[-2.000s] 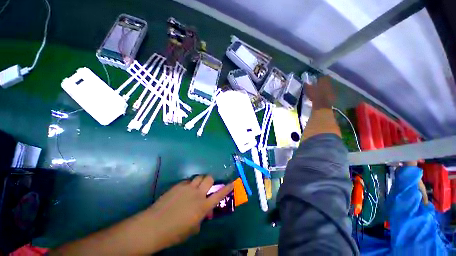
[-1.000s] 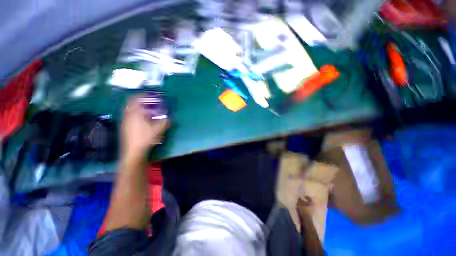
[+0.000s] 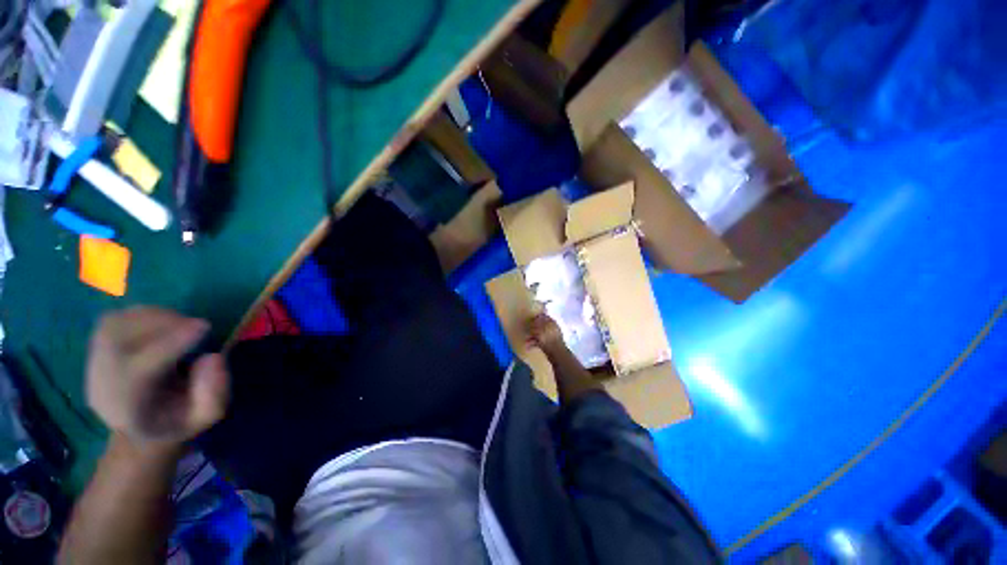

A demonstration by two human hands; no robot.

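An open cardboard box [image 3: 625, 304] stands below the bench edge, with white wrapped-looking items [image 3: 565, 289] inside; what they are is too small to tell. My right hand [image 3: 546, 334] reaches into the box at its near side, at the white items. Its fingers are partly hidden, so its grip cannot be told. My left hand [image 3: 157, 375] is raised by the bench edge at the left, blurred, with fingers curled. A dark patch shows between its fingers and thumb; whether it holds something cannot be told.
A larger open box [image 3: 778, 237] with white pieces stands behind. On the green bench [image 3: 298, 144] lie an orange and black electric screwdriver [image 3: 228, 83], blue-handled nippers [image 3: 75, 166], an orange sponge [image 3: 104, 265] and white parts. A fan [image 3: 28, 514] is at the lower left. The floor [image 3: 872, 342] is blue.
The view has swung right and down to the floor boxes. My right hand has gone from the bench parts into the box. My left hand, earlier at the phone, is now by the bench edge.
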